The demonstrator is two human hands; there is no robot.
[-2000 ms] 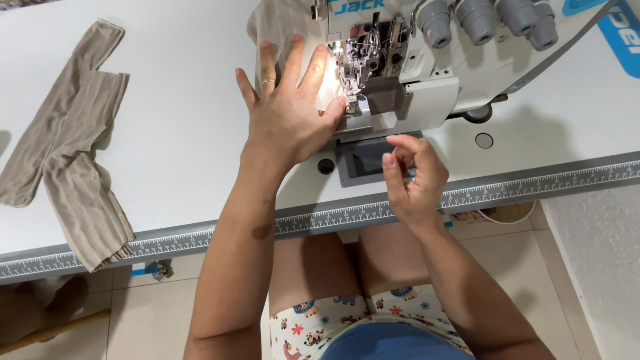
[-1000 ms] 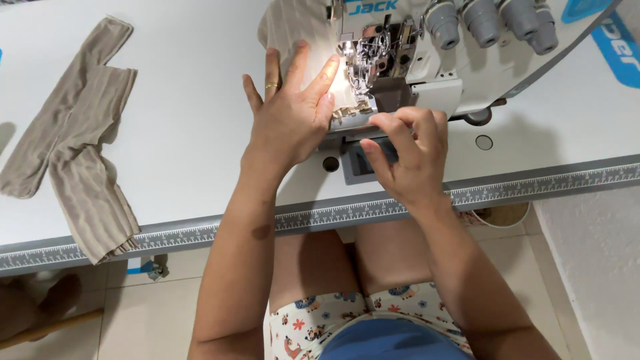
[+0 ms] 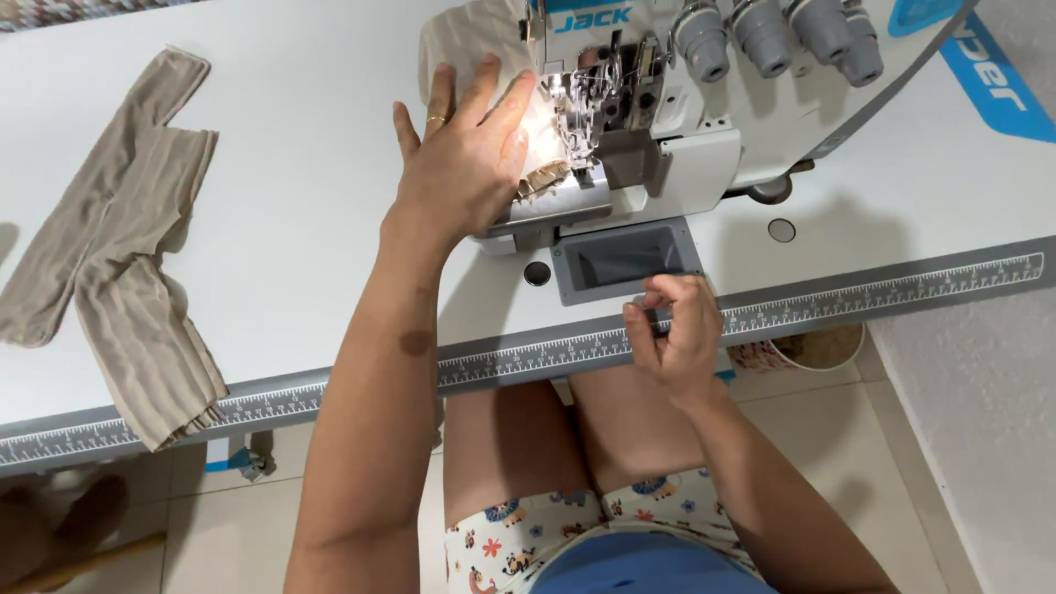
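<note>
My left hand (image 3: 462, 157) lies spread, palm down, on a beige striped fabric piece (image 3: 470, 37) at the lit needle area of a Jack overlock sewing machine (image 3: 697, 157). The gathered edge of that fabric lies beside the presser foot (image 3: 582, 157). My right hand (image 3: 676, 330) hovers over the table's front edge, below the grey recessed tray (image 3: 627, 260), fingers curled and thumb near the index finger; whether something thin is between them cannot be told. More striped fabric (image 3: 132, 231), a small garment part, lies at the left with its ribbed end over the ruler edge.
A printed ruler strip (image 3: 528, 360) runs along the front edge of the white table (image 3: 305, 181). Grey thread tension dials (image 3: 763, 37) stick out of the machine at the upper right. Below the table at the right is a round container (image 3: 825, 346) holding scraps.
My right hand was near the presser foot one second ago and is now lower, by the table's front edge. My left hand remains on the fabric.
</note>
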